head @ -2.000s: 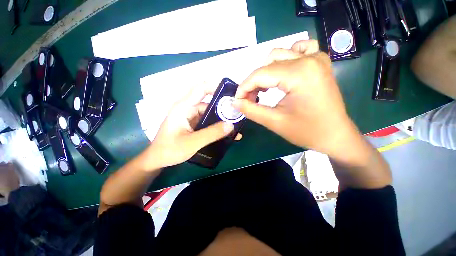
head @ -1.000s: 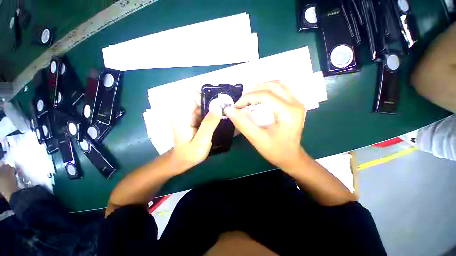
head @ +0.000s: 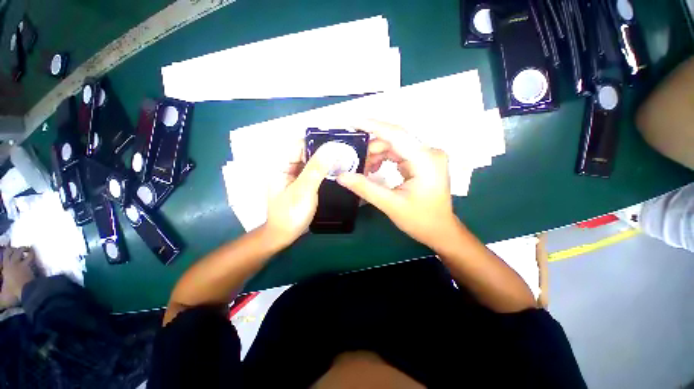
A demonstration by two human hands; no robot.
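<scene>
A glossy black box (head: 333, 209) with a white disc (head: 340, 159) near its far end is held between my hands, over the near edge of the white sticker sheets (head: 262, 140). My left hand (head: 289, 199) grips the box's left side, its thumb on the disc. My right hand (head: 415, 190) is at the box's right side, its thumb at the disc's lower edge and its fingers at the far right corner. No separate sticker can be made out; the disc and sheets are overexposed.
A narrower white stack (head: 281, 64) lies farther away. Loose, criss-crossed black boxes (head: 163, 144) lie left, and packed ones (head: 525, 53) at the upper right. A neighbour's hand (head: 17, 266) is by white sheets at far left. Another person's arm (head: 673, 114) is at the right edge.
The box went from tilted to upright in view and nearer the left. My right fingertips, pinched over the disc earlier, have moved to the box's right side and the disc's lower edge.
</scene>
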